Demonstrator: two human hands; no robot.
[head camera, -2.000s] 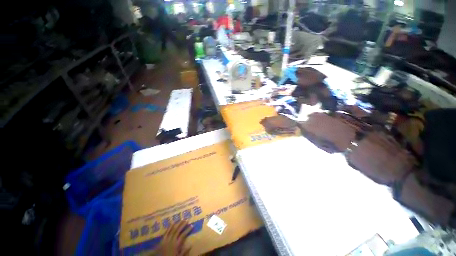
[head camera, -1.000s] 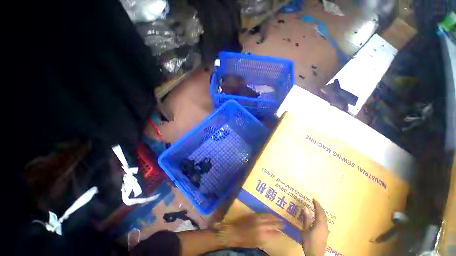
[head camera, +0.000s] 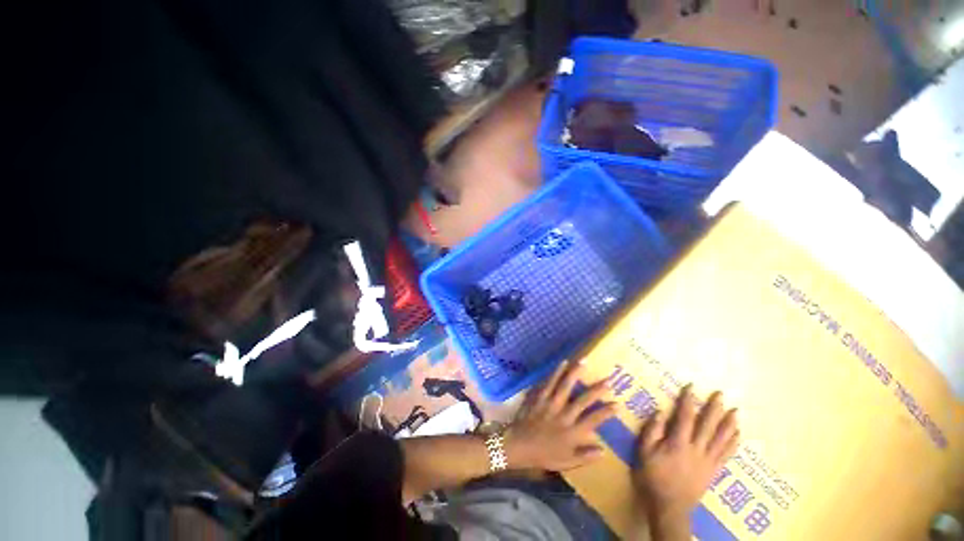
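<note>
A tan cardboard box panel (head camera: 830, 391) with blue and purple printing lies in front of me at the lower right. My left hand (head camera: 558, 425), with a metal watch band at the wrist and a dark sleeve, rests on the box's near left edge with fingers spread. My right hand (head camera: 685, 452) lies on the box's printed blue band, fingers apart and pointing away from me. Neither hand holds anything. What lies under the box is hidden.
A blue basket (head camera: 571, 301) with small black pieces stands beside the box. Another blue basket (head camera: 724, 90) behind it holds brown cloth. Dark cloth bundles with white ties (head camera: 370, 317) fill the left. A red basket (head camera: 400, 277) shows partly. A white board (head camera: 793, 190) borders the box.
The view has swung from the table down and left to the box and baskets. Since one second ago, my left hand has spread out on the box edge, and my right hand has flattened on the box.
</note>
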